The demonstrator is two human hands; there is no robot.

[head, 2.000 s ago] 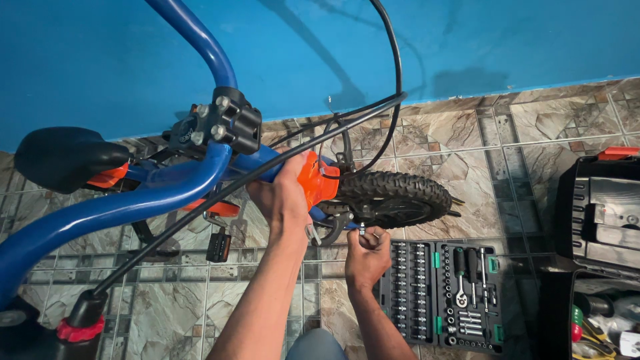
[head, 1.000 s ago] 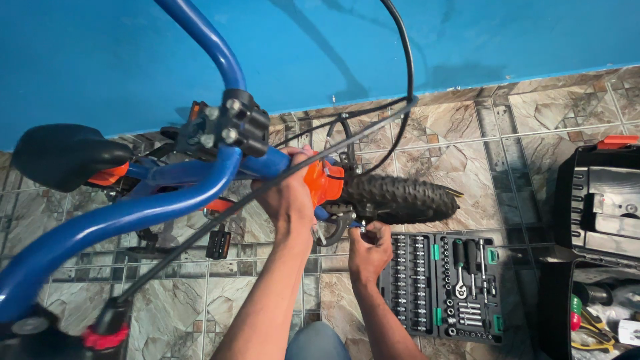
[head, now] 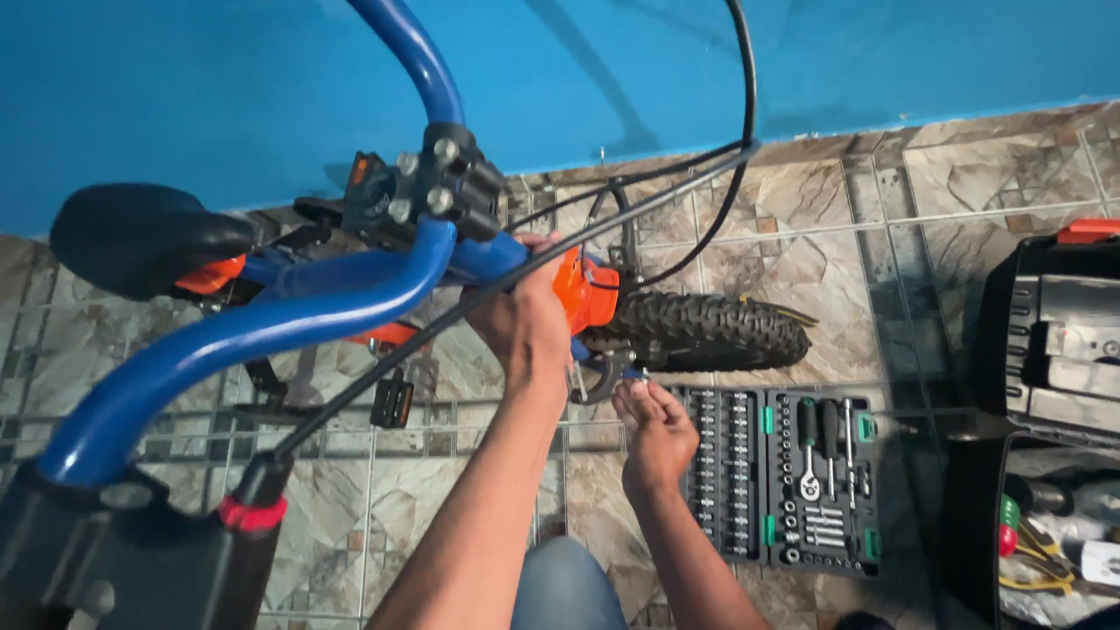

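Observation:
A bicycle with a blue handlebar (head: 254,341) stands below me. My left hand (head: 525,319) is wrapped around the front of its blue frame, beside the orange plastic part (head: 584,290) above the knobby front tire (head: 713,331). My right hand (head: 658,429) has its fingertips pinched at a small blue and metal piece (head: 636,374) by the brake arm (head: 602,374); the fingers hide much of it. A black brake cable (head: 516,276) crosses over my left hand. The handlebar stem clamp (head: 437,188) with its bolts is further left.
An open socket set (head: 779,481) with a ratchet lies on the tiled floor right of my right hand. An open black toolbox (head: 980,525) holding pliers is at the far right. The black saddle (head: 140,238) and a pedal (head: 392,401) are at left. A blue wall (head: 262,96) runs behind.
The handlebar and front wheel have turned slightly back and forth. Both hands remain at about the same places on the bicycle.

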